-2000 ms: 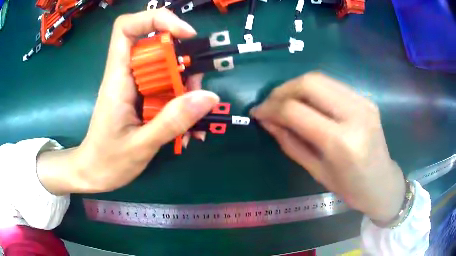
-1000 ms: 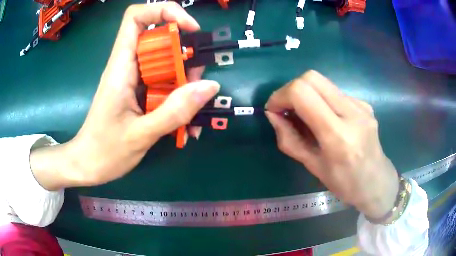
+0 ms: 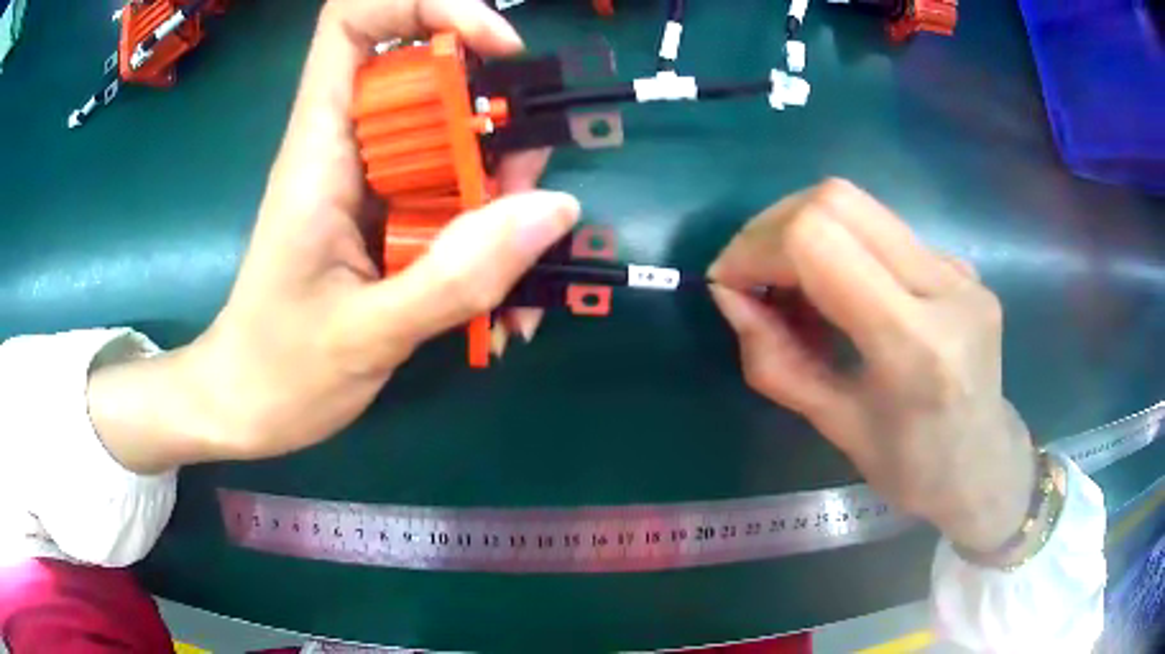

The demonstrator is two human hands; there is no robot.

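Note:
My left hand holds two orange high-voltage connectors, one above the other. The upper connector shows its ribbed block, flange, metal tabs and a black lead ending in a white plug. The lower connector is partly covered by my left thumb. Its lead carries a white printed label and runs right between two metal tabs. My right hand pinches the end of this lead between thumb and forefinger. The plug at that end is hidden.
A steel ruler lies along the near edge of the dark green mat. Orange connectors with black leads lie at the far side. A blue bin stands at far right. Another lead lies behind the held pair.
Both hands have moved to the right and the connectors sit slightly higher in the picture. My right hand has slid outward from the white label along the lower lead.

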